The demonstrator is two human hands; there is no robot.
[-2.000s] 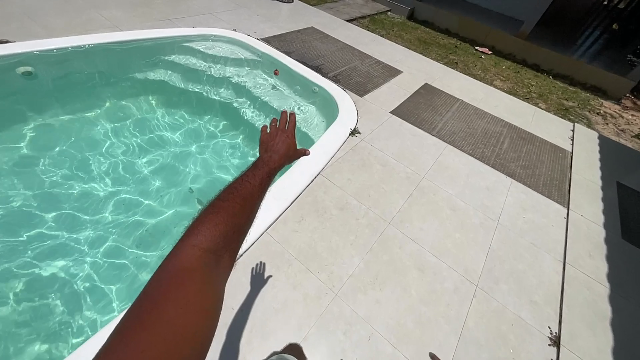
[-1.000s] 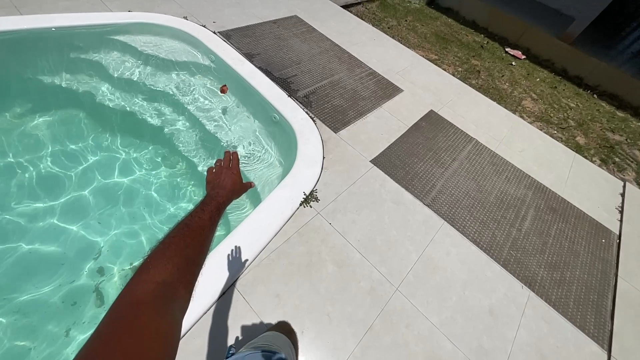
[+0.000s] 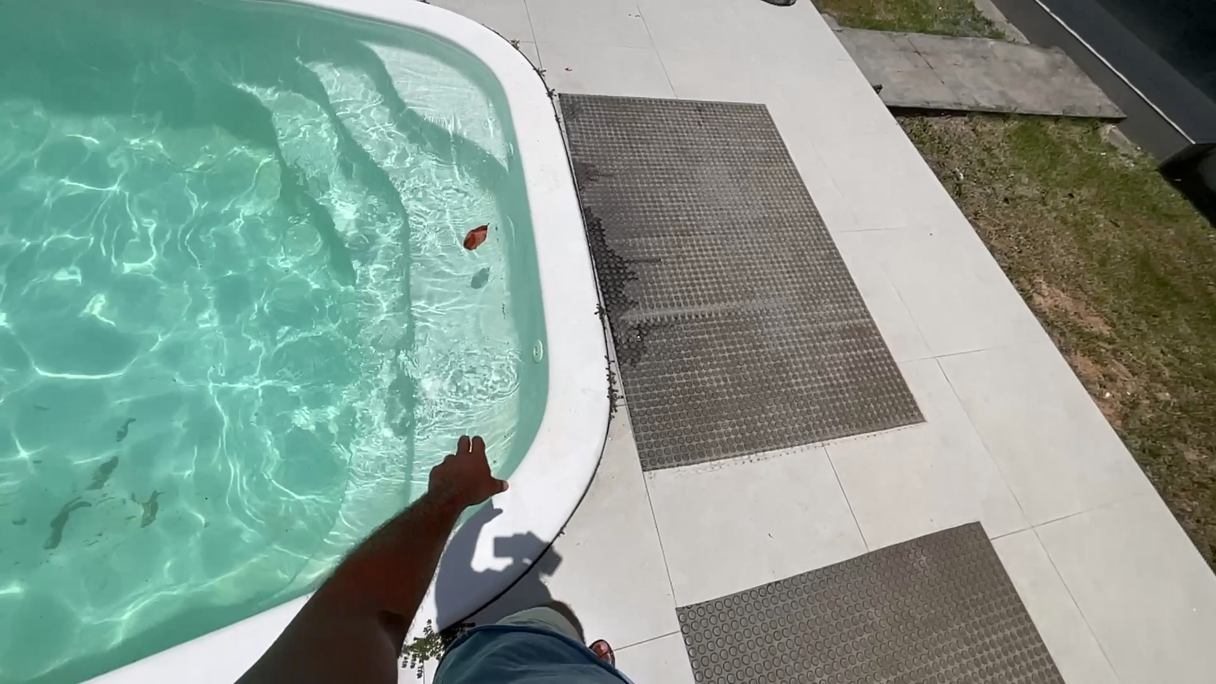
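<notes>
My left hand (image 3: 465,475) is stretched out over the rounded corner of a swimming pool, near the inner edge of its white rim (image 3: 570,427). It holds nothing; its thumb points right and the fingers point away from me. Beyond it, a reddish-brown leaf (image 3: 476,237) lies at the water above the pale steps (image 3: 456,313), with a dark spot like its shadow below. A round fitting (image 3: 538,351) sits in the pool wall. My right hand is out of the frame.
Two studded rubber mats (image 3: 741,275) (image 3: 874,613) lie on pale floor tiles (image 3: 750,513) right of the pool. The nearer part of the first mat's pool side is dark, as if wet. Small weeds (image 3: 423,648) grow along the rim. Grass (image 3: 1092,285) borders the tiles.
The view has swung and come nearer the pool corner, steps and leaf. My left arm stays stretched out, its hand empty throughout.
</notes>
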